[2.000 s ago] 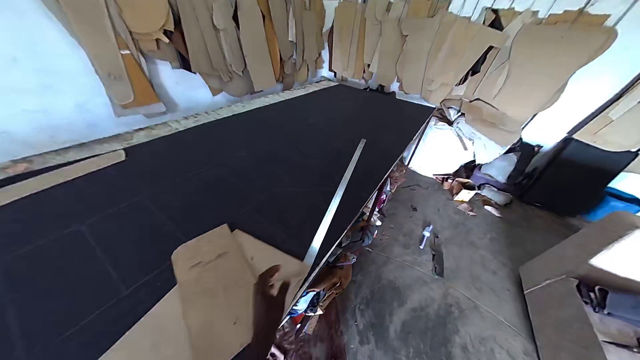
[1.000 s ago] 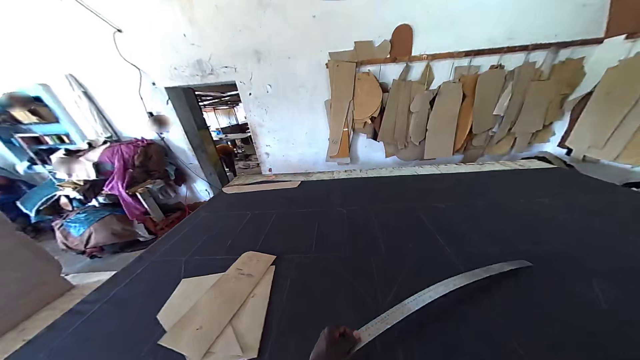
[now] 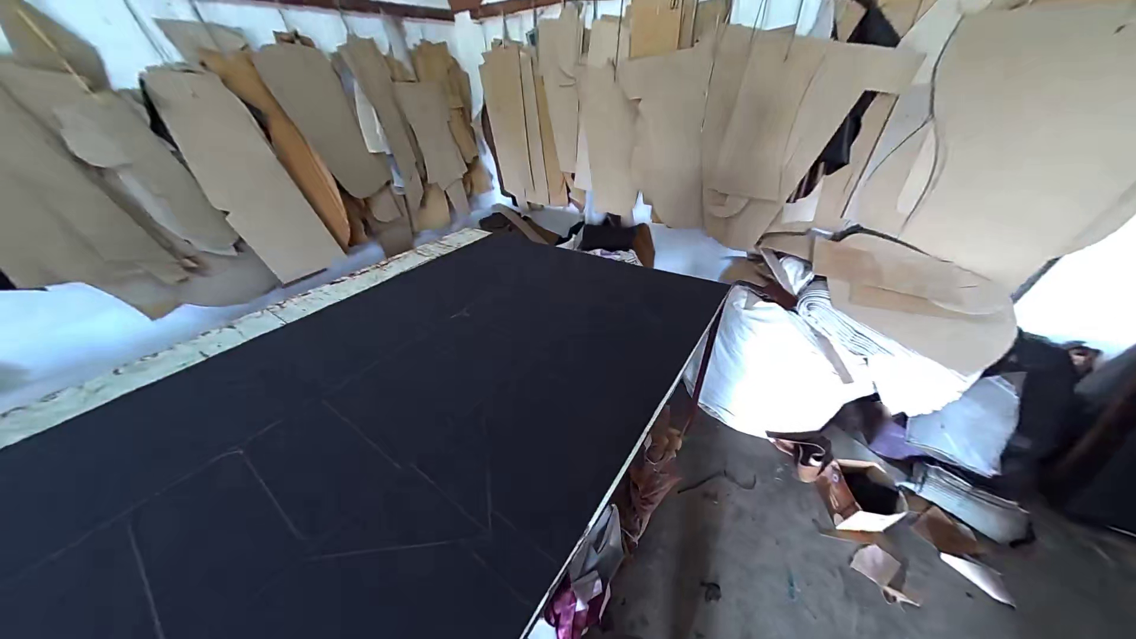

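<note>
Neither my left hand nor my right hand shows in the head view. Black fabric [image 3: 408, 382] lies flat over the long table, marked with thin pale chalk lines that form angular pattern outlines. The table's pale wooden edge [image 3: 257, 324] runs along the left, beside the wall. What my hands hold or touch is out of sight.
Many brown cardboard patterns [image 3: 657, 133] hang on the walls. Past the table's right corner stands a stuffed white sack [image 3: 768, 364]. An open cardboard box [image 3: 861, 497] and scraps lie on the concrete floor [image 3: 745, 541]. Cloth scraps [image 3: 581, 599] bulge beneath the table's right edge.
The view has swung to the table's far end. The hand, the metal ruler and the loose cardboard patterns on the fabric, seen in the earlier frames, are out of view.
</note>
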